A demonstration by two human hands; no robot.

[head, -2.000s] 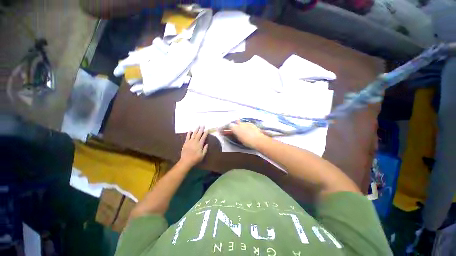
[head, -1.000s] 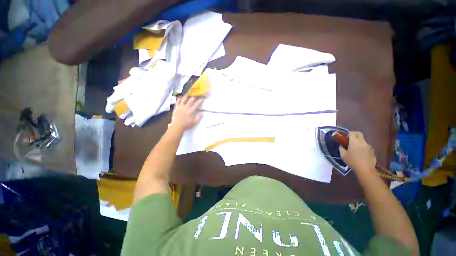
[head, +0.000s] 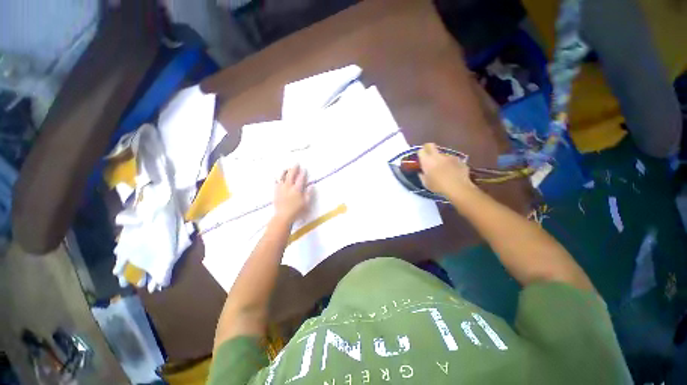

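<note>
A white garment panel (head: 369, 207) lies spread on the brown pressing table. A thin dark seam line runs across it and a short mustard strip (head: 320, 223) lies near its front edge. A mustard corner (head: 210, 194) shows at its left end. My left hand (head: 291, 194) lies flat on the middle of the panel, touching the seam line, fingers slightly apart. My right hand (head: 443, 174) grips the handle of the steam iron (head: 407, 174), whose pointed tip faces left at the panel's right edge. The hand hides part of the iron.
A crumpled white heap (head: 154, 207) with mustard patches lies at the table's left. A brown padded arm (head: 75, 128) rises at the upper left. The steam hose (head: 561, 90) hangs at the upper right beside a blue bin (head: 538, 120). White offcuts lie on the green floor.
The view has turned, so the panel appears slanted. My left hand has moved from the panel's left end to its middle. The iron now points left and sits by the seam's right end.
</note>
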